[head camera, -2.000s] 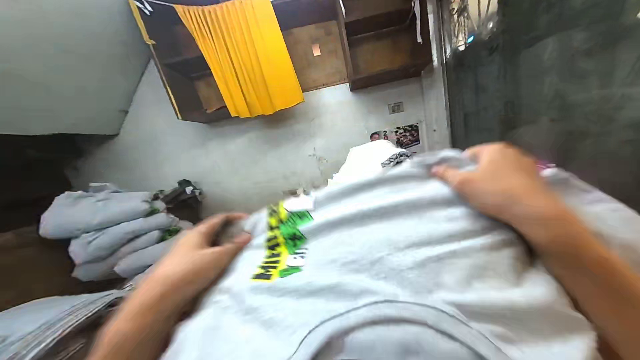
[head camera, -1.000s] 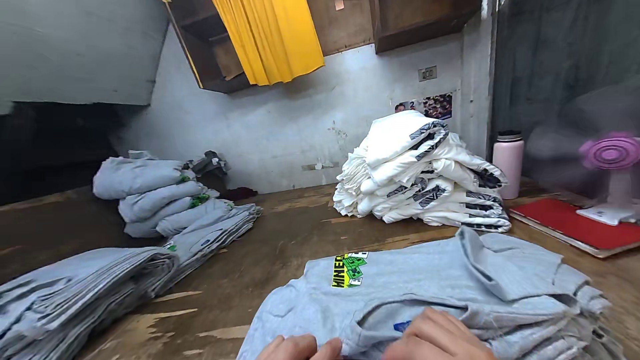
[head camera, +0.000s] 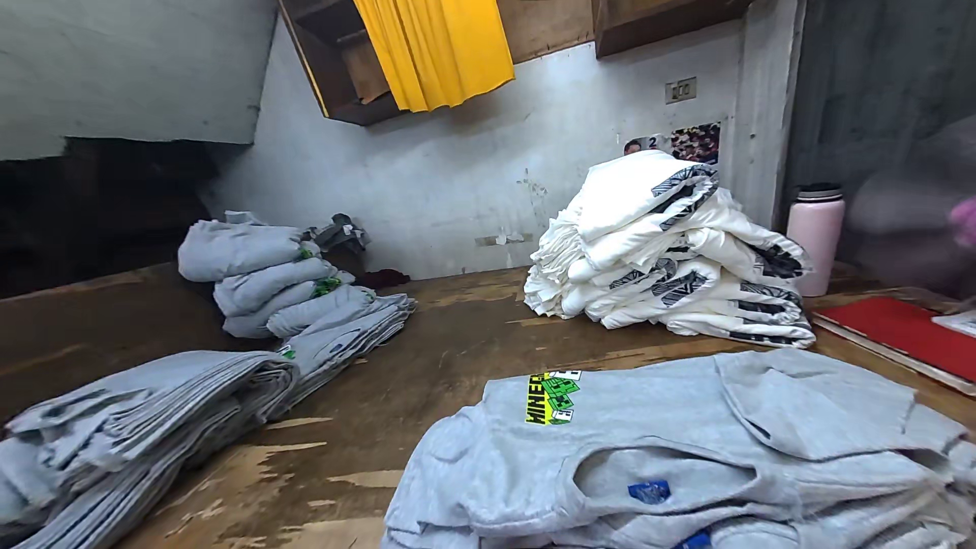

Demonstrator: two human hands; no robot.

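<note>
Neither of my hands shows in the head view now. A light grey T-shirt [head camera: 648,412] with a green and yellow print lies at the lower right, on top of a pile of similar shirts. Its neckline faces me, and a blue neck label [head camera: 649,491] shows inside. At the lower left is a stack of folded grey shirts [head camera: 152,412]. Behind it, rolled or folded grey bundles [head camera: 244,252] are heaped up. White folded garments [head camera: 648,252] with black patterns form a tall pile at the back right.
The worn wooden table [head camera: 435,335] meets the wall at the back. A pink bottle [head camera: 816,236] with a dark lid stands right of the white pile, near a red folder or book [head camera: 900,332]. An orange-yellow curtain [head camera: 438,49] hangs from the wall cabinet [head camera: 335,69] above.
The grey shirt, held up in both hands two seconds ago, lies on the pile. Both hands, at its neckline one second ago, have left the view. The view has tilted down since the first frame.
</note>
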